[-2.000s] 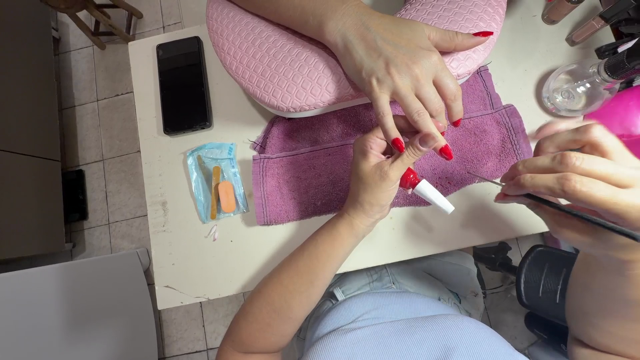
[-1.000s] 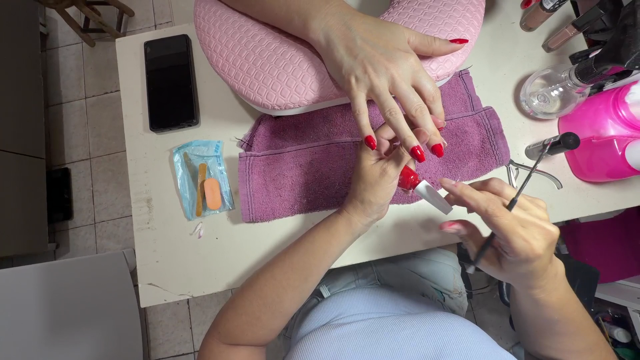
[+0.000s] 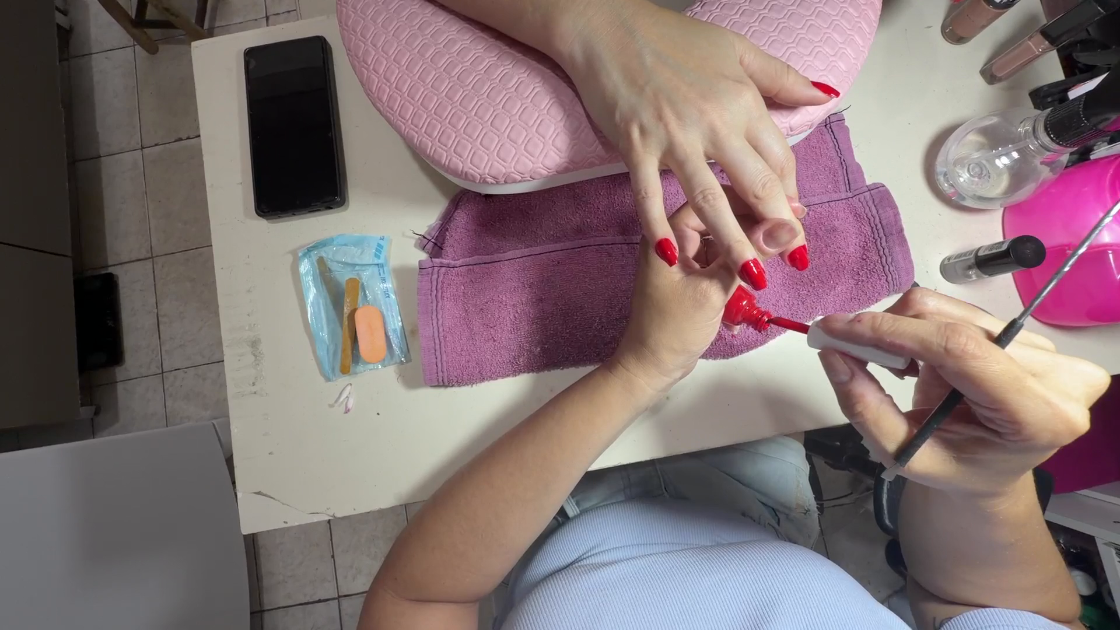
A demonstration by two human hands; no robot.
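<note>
My left hand (image 3: 687, 289) holds a small bottle of red nail polish (image 3: 744, 308) low against its palm and supports another person's hand (image 3: 691, 105) from below. That hand has red-painted nails and lies palm down over a pink textured cushion (image 3: 490, 96) and a purple towel (image 3: 534, 306). My right hand (image 3: 971, 385) pinches the white cap (image 3: 857, 344) of the polish, its red brush stem at the bottle's neck. A thin tool with a dark grip (image 3: 936, 420) also lies across the fingers of my right hand.
A black phone (image 3: 295, 127) and a blue packet (image 3: 350, 350) with a wooden stick and an orange file lie at the left. A clear pump bottle (image 3: 997, 157), a small black-capped bottle (image 3: 993, 259), a pink container (image 3: 1072, 236) and several cosmetic tubes (image 3: 971, 19) stand or lie at the right.
My right hand held only the thin tool two seconds ago, near the painted fingers. It has since taken hold of the white cap and drawn it with its brush out of the bottle.
</note>
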